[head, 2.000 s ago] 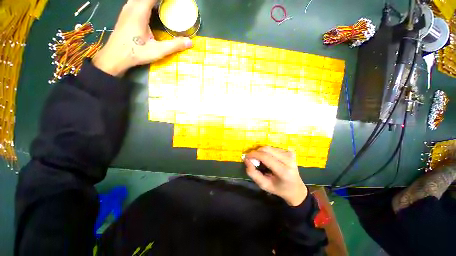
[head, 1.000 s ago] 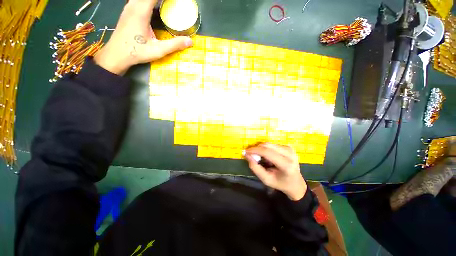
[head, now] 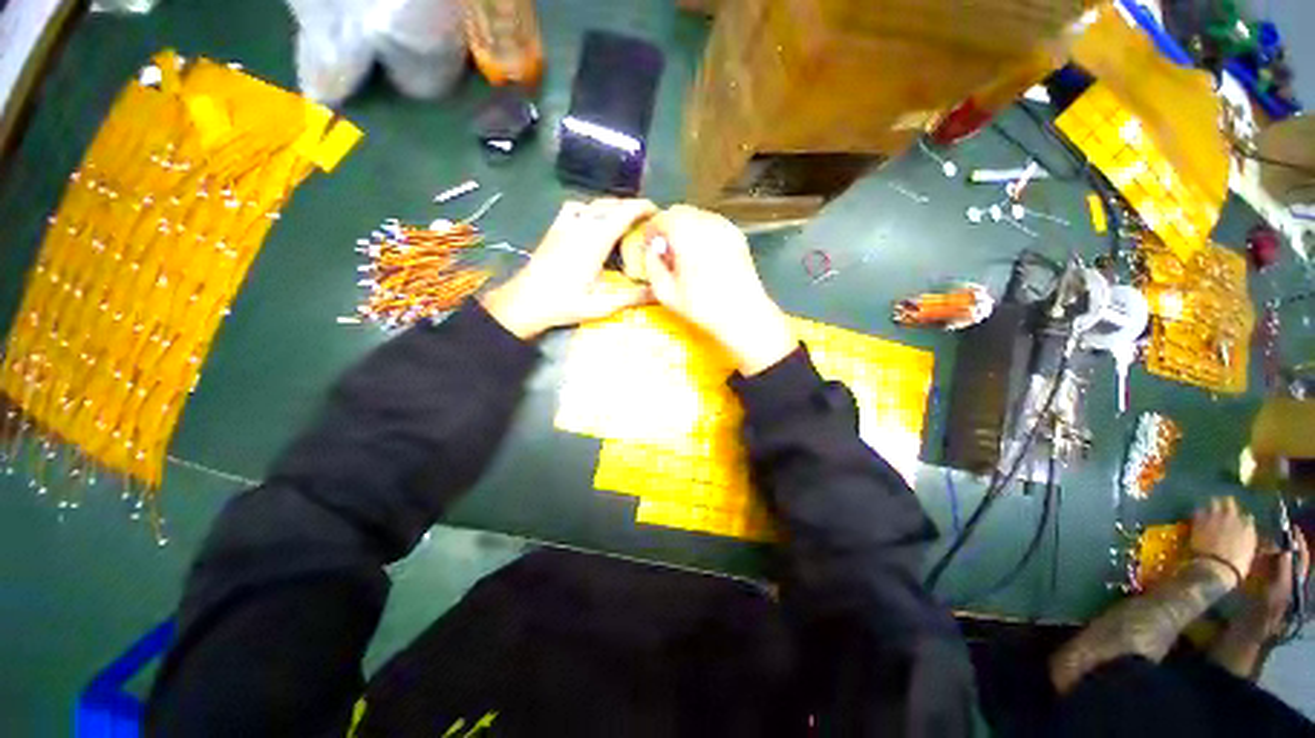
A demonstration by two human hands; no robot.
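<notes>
My left hand [head: 574,271] holds the small round tub [head: 635,257] at the top left corner of the yellow-orange flexible circuit sheet [head: 678,476]. The tub is mostly hidden by both hands. My right hand [head: 710,271] is over the tub, fingers closed together, with a tiny white tip [head: 662,247] showing at the fingertips. The sheet lies flat with a stepped lower edge and glare; my right sleeve covers part of it.
Twisted lead wires [head: 421,271] and a wired strip sheet [head: 137,260] lie left. A phone [head: 610,108] and cardboard box [head: 851,79] are behind. A black box with cables [head: 992,382] stands right, near a lead bundle [head: 945,307]. Another person's hands [head: 1223,536] are at far right.
My right hand has moved from the sheet's lower edge up to the tub. The view has shifted and now shows more of the bench's far side.
</notes>
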